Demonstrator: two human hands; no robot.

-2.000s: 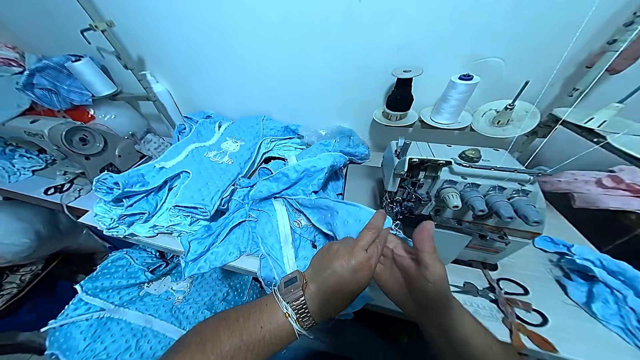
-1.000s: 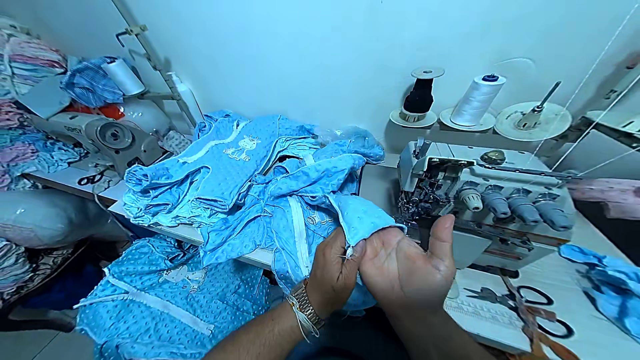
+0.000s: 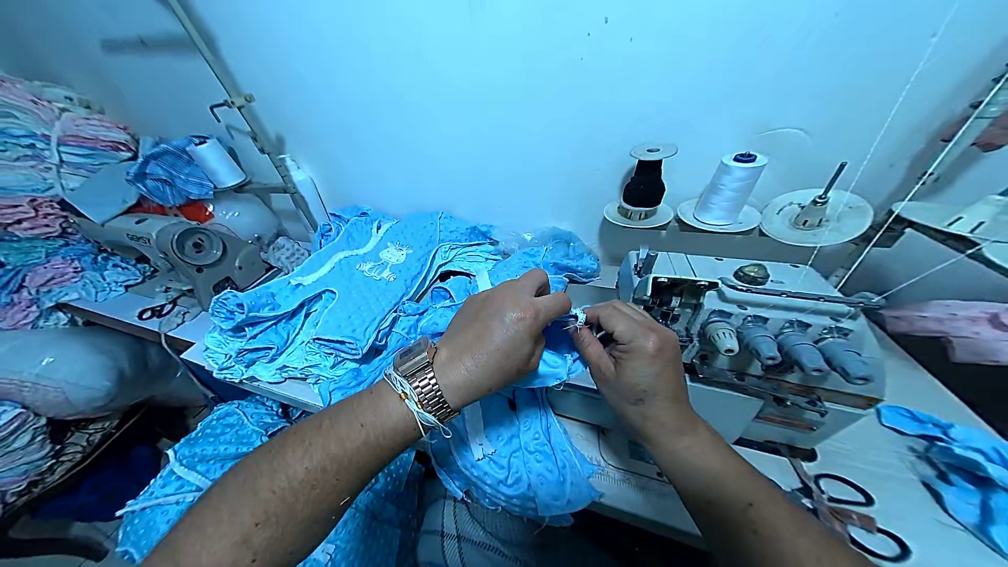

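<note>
A blue dotted garment (image 3: 516, 453) hangs below my hands, over the front edge of the sewing table. My left hand (image 3: 504, 331), with a watch and cords at the wrist, pinches its edge near a small white stitched piece (image 3: 579, 318). From the other side, my right hand (image 3: 634, 354) grips the same white piece between thumb and fingers. Just right of my hands stands a white overlock sewing machine (image 3: 756, 339) with several tension dials. To the left, more blue garments (image 3: 346, 291) lie stacked, the top one with a white animal design. The fingertips partly hide the fabric between them.
Scissors (image 3: 874, 543) with dark handles lie at the front right, near blue fabric (image 3: 961, 465). Behind the machine stand a white thread cone (image 3: 731, 189) and a black spool (image 3: 643, 185). Another sewing machine (image 3: 185, 244) and a stuffed bag (image 3: 87, 370) are on the left.
My right hand was spread palm up beside the fabric; its fingers are now closed at the small white piece. My left hand has risen, and both hands meet in front of the machine.
</note>
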